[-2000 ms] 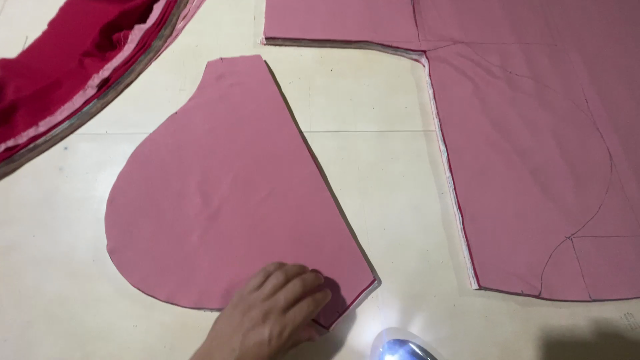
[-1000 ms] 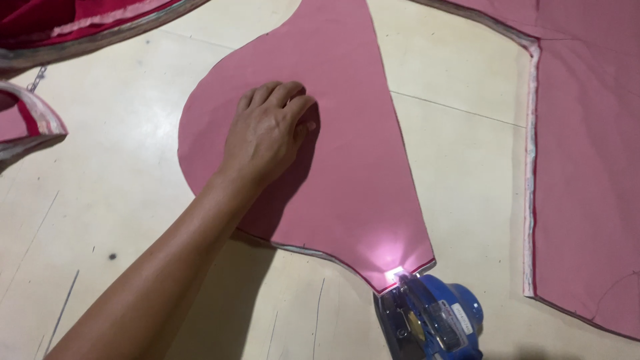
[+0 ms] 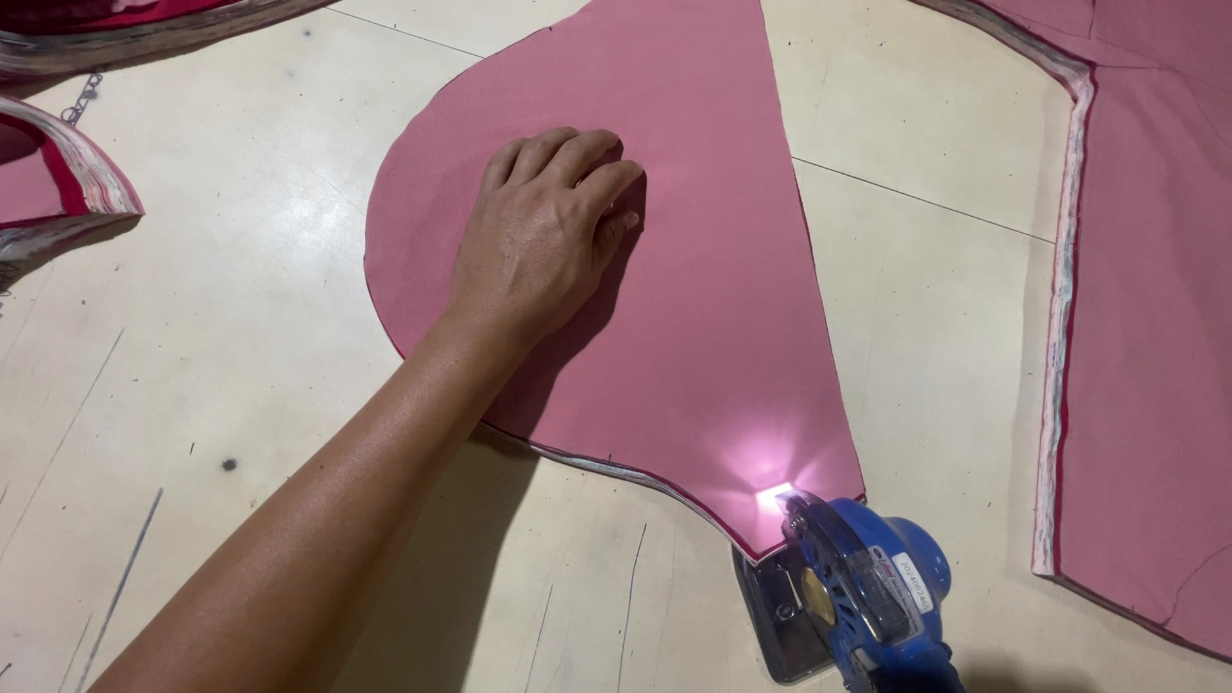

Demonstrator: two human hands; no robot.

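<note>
My left hand [image 3: 544, 226] lies palm down on a stack of pink fabric [image 3: 712, 289], fingers spread a little and slightly bent. The stack has a rounded left side, a straight right side and a narrow lower end, with layers visible along its lower edge. At that end is a blue electric rotary cloth cutter [image 3: 871, 577] with a dark base plate [image 3: 784, 616]. Its lamp throws a bright spot on the cloth, and its front meets the stack's lower tip. The cutter's rear runs out of the frame at the bottom. My right hand is out of view.
A larger stack of cut pink fabric [image 3: 1145, 385] lies to the right. Red and pink layered pieces [image 3: 72, 188] lie at the left edge, with another layered stack [image 3: 164, 43] at the top left. The pale tabletop [image 3: 269, 318] bears pen lines and marks.
My left hand has moved from the lower corner of the pink stack to its middle. The cutter, only partly in view two seconds ago, now meets the stack's lower end. The view has shifted.
</note>
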